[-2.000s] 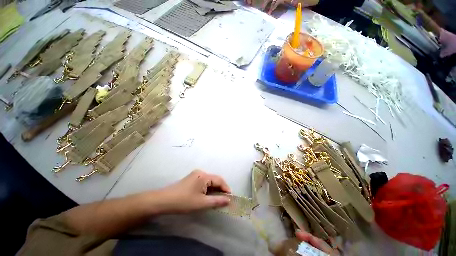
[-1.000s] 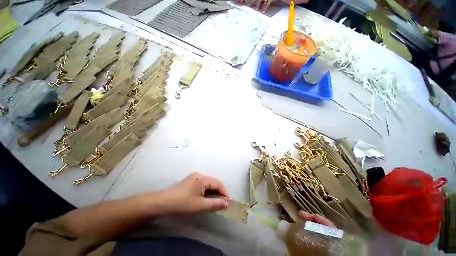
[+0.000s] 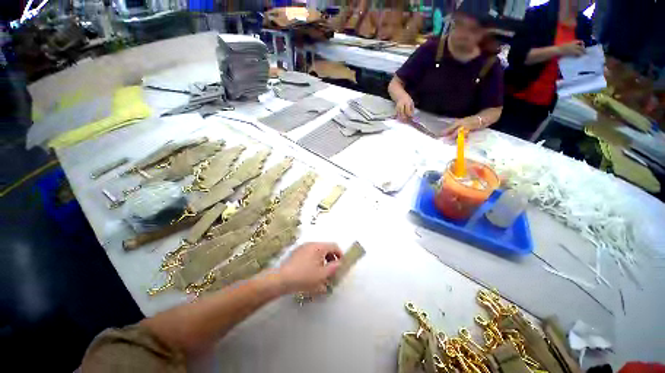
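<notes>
My left hand (image 3: 312,268) is closed on a khaki strap tab (image 3: 350,261) over the middle of the table; a gold hook shows below the hand. Overlapping rows of khaki tabs (image 3: 244,240) with gold hooks lie at the left. One single tab (image 3: 332,197) lies apart, just beyond my hand. A pile of tabs with gold snap hooks (image 3: 464,350) is cut off by the lower edge at right. My right hand is out of the picture.
A blue tray (image 3: 516,242) holds an orange-red glue pot (image 3: 462,198) and a small clear cup (image 3: 506,208). White strips (image 3: 583,211) lie behind it. A clear plastic bag (image 3: 154,207) lies on the left rows. A person (image 3: 456,76) works opposite; another stands behind. Grey stack (image 3: 243,69) at back.
The view has tilted up, showing the people opposite. My left hand has moved towards the left rows with the tab. My right hand and the bottle have left the picture.
</notes>
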